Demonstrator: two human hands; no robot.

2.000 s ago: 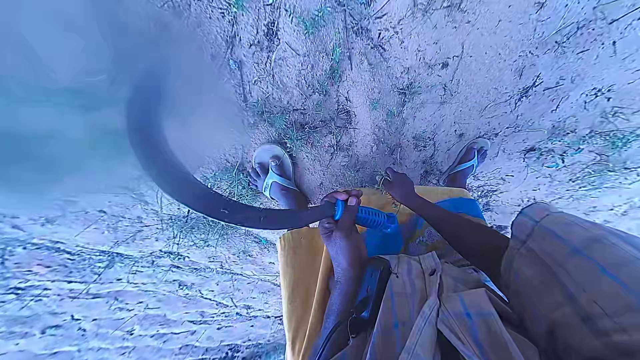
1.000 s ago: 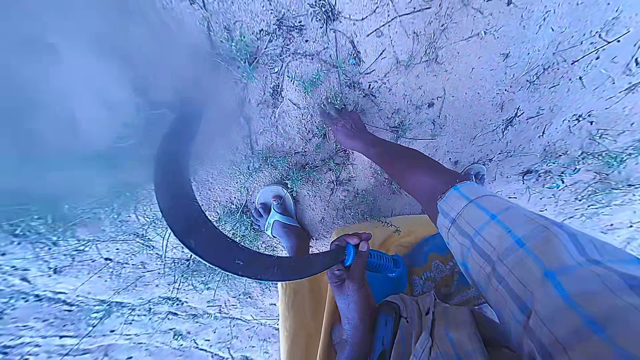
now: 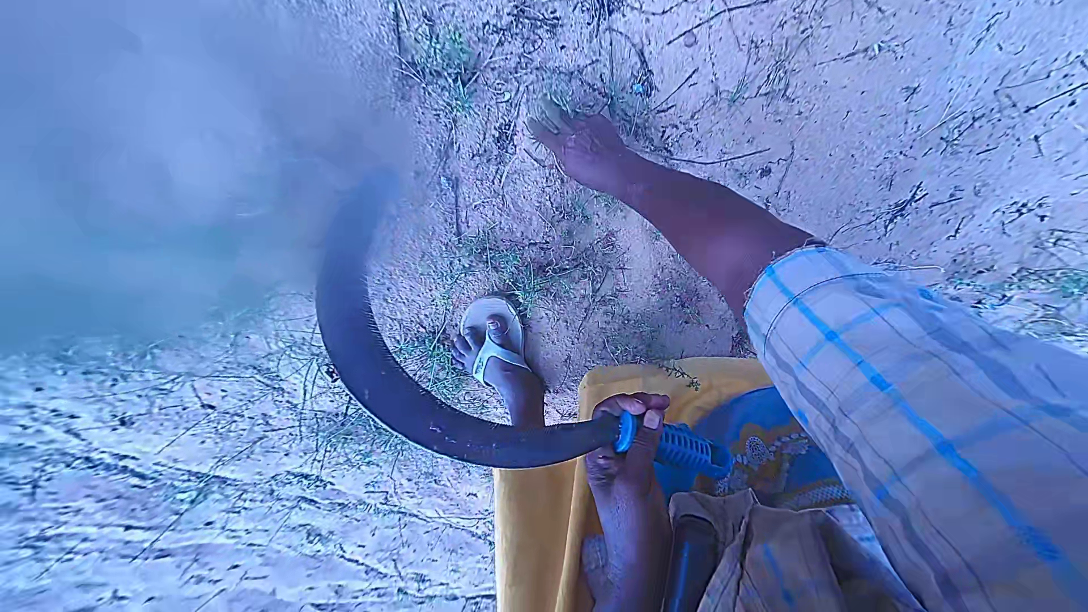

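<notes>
My left hand (image 3: 629, 442) is closed round the blue plastic handle (image 3: 684, 449) of a sickle, close to where the blade begins. The dark curved sickle blade (image 3: 382, 391) sweeps out to the left and upward, its tip fading into a hazy blur. My right hand (image 3: 591, 153) is stretched forward, low over the sandy ground at a tuft of grass (image 3: 612, 102). Its fingers point to the upper left and blend with the grass; whether they hold any stems cannot be made out. The blade lies well apart from my right hand.
My left foot in a light thong sandal (image 3: 501, 340) stands just beyond the blade's curve. Yellow and blue patterned cloth (image 3: 544, 527) covers my lap. Sparse weeds (image 3: 510, 263) and dry twigs (image 3: 714, 159) dot the sand. A bluish blur hides the upper left.
My right hand has moved from near my lap out to the grass ahead, then slightly farther. My left hand keeps its hold on the sickle.
</notes>
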